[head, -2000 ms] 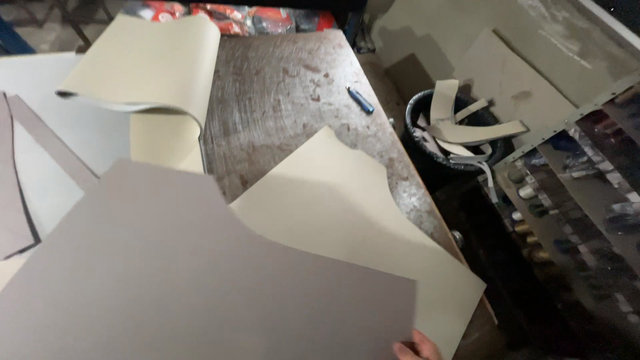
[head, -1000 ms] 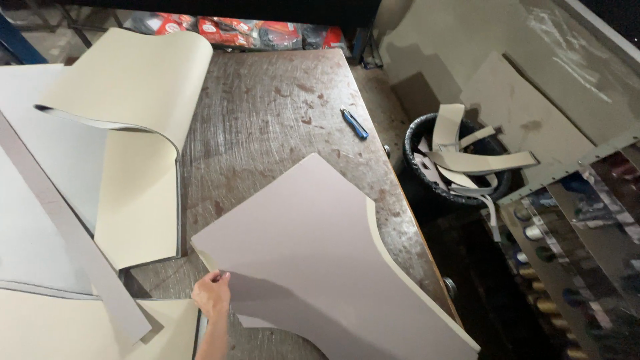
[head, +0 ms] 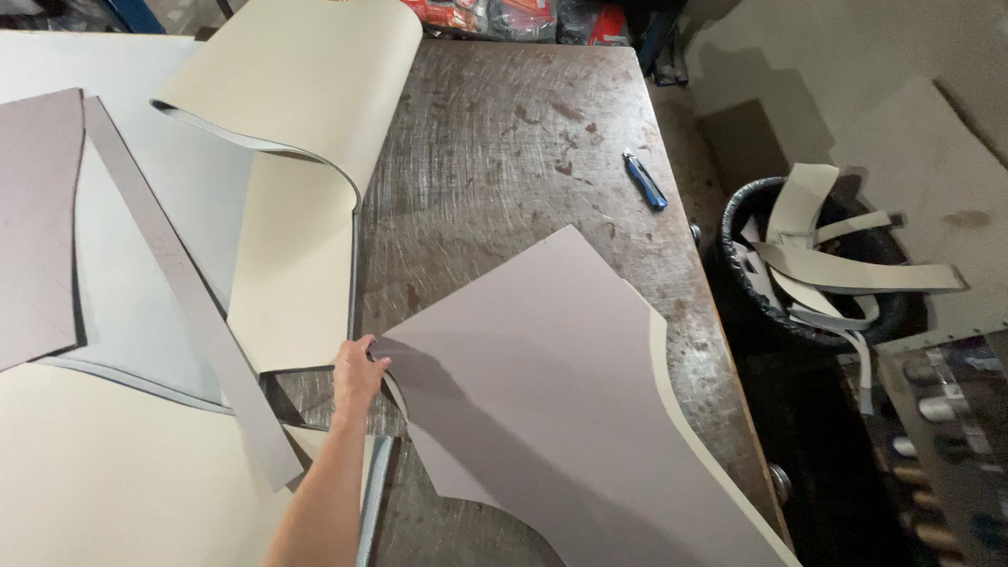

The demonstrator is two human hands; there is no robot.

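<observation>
My left hand (head: 361,379) pinches the left corner of a mauve-grey sheet template (head: 520,378) with curved edges. Under the template lies a cream foam-backed sheet piece (head: 669,378), whose edge shows along the right side. My right hand is out of view. Left of the template, a larger cream foam-backed sheet (head: 291,252) is folded over on itself. A long narrow grey strip (head: 185,291) slants across the sheets. A blue utility knife (head: 646,181) rests near the table's right edge.
The scratched brown table (head: 504,118) ends at the right. Beyond it stands a black-lined bin (head: 736,228) holding cream offcuts (head: 858,268). A rack with thread spools (head: 937,409) is at lower right. Red plastic packages (head: 520,16) lie behind the table. Another mauve-grey template (head: 35,220) is at far left.
The mauve-grey template, held up at the lower right two seconds ago, now lies over the cream piece. My left hand has come into view at its corner; my right hand has left view.
</observation>
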